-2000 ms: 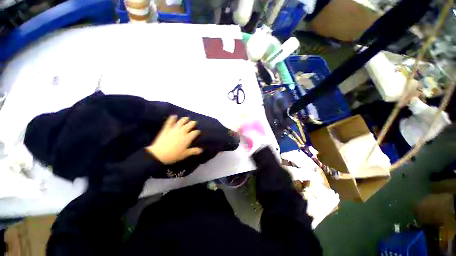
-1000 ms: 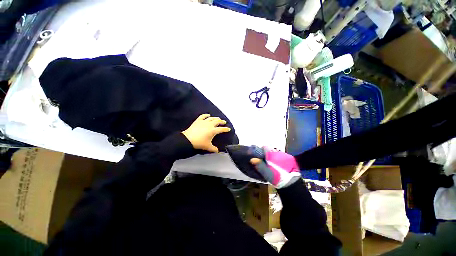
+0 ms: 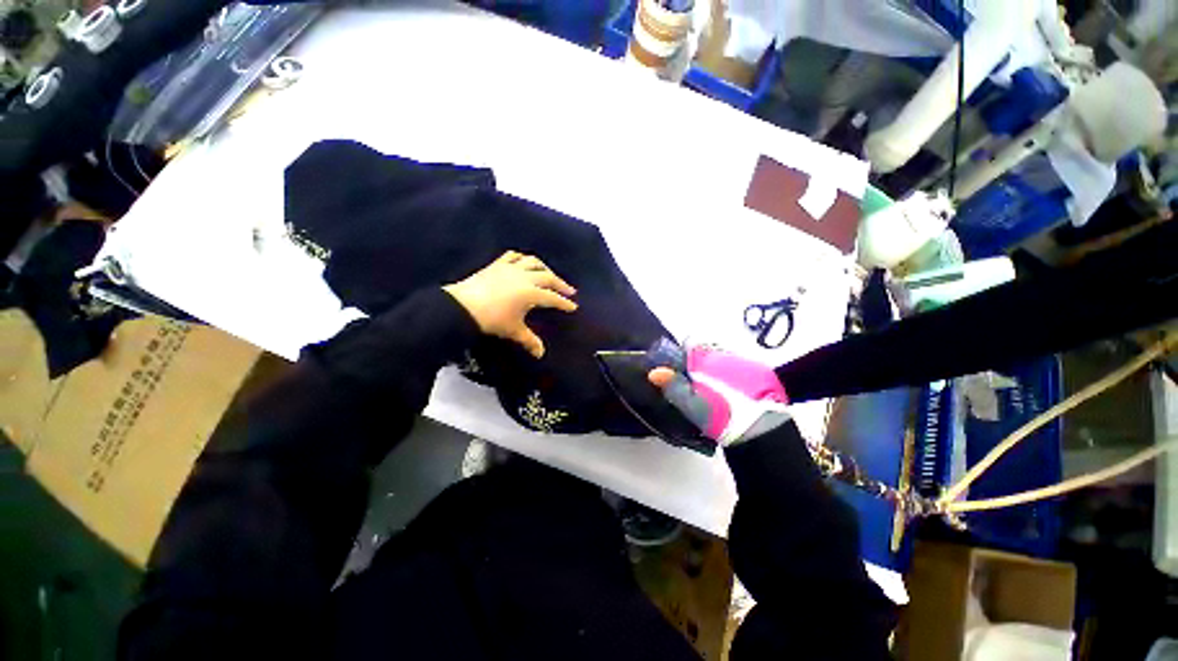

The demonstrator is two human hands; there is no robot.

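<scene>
A black garment piece (image 3: pixel 452 239) with pale gold embroidery lies across the white table (image 3: pixel 620 142). My bare left hand (image 3: pixel 514 300) rests flat on it, fingers spread. My right hand (image 3: pixel 723 391), in a pink and grey-white glove, grips a steam iron (image 3: pixel 650 395) with a black pointed soleplate. The iron lies over the right end of the cloth, its tip pointing left toward my left hand. The iron's handle is mostly hidden by the glove.
Scissors (image 3: pixel 771 322) lie beyond the iron. A maroon rectangle with a white scrap (image 3: pixel 779 191) lies at the far right. A white bottle (image 3: pixel 900 230) and blue basket (image 3: pixel 1005 426) stand to the right. A cardboard box (image 3: pixel 110 426) is at the left. A black hose (image 3: pixel 956 338) crosses from the right.
The iron has come into view in my right hand and onto the cloth. The cloth has been shifted and its embroidery shows more. My left hand has stayed on the cloth. The view has turned.
</scene>
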